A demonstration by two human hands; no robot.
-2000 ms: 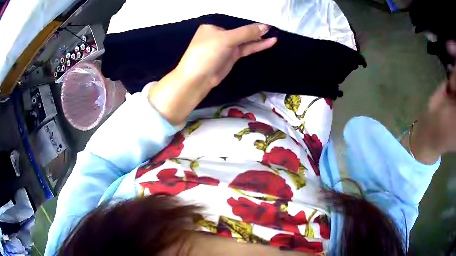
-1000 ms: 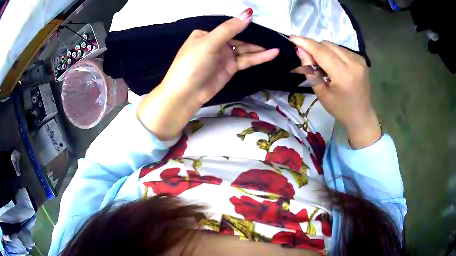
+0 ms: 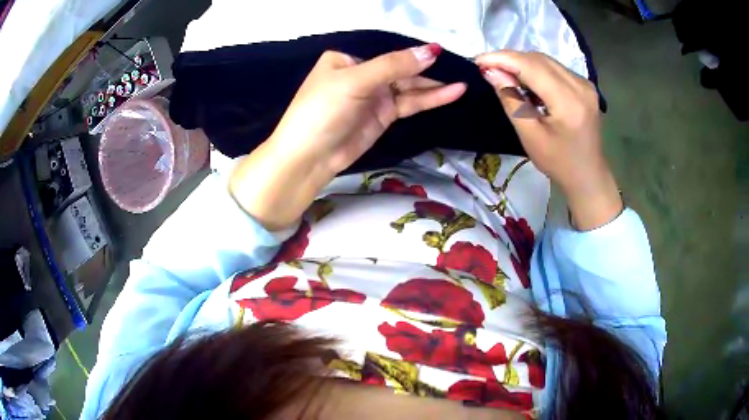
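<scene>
The black garment piece [image 3: 246, 90] lies across the lap, with smooth white fabric [image 3: 328, 15] beyond its far edge. My left hand [image 3: 349, 111] holds the black cloth near its far edge, thumb on top; part of its fingers is hidden. My right hand [image 3: 554, 111] is at the same edge, just right of my left, thumb and forefinger pinched together at the cloth. Small silver scissors [image 3: 526, 105] show partly inside my right hand. No needle or thread can be made out.
A pink waste basket [image 3: 135, 156] stands on the left, beside a grey box with rows of round dark-and-red items [image 3: 123, 90]. A white-covered table edge [image 3: 49, 49] is at upper left. Dark items [image 3: 714, 49] are at upper right.
My right hand has come in from the far right to the cloth edge beside my left hand. My left thumb lifted, then lowered onto the cloth again.
</scene>
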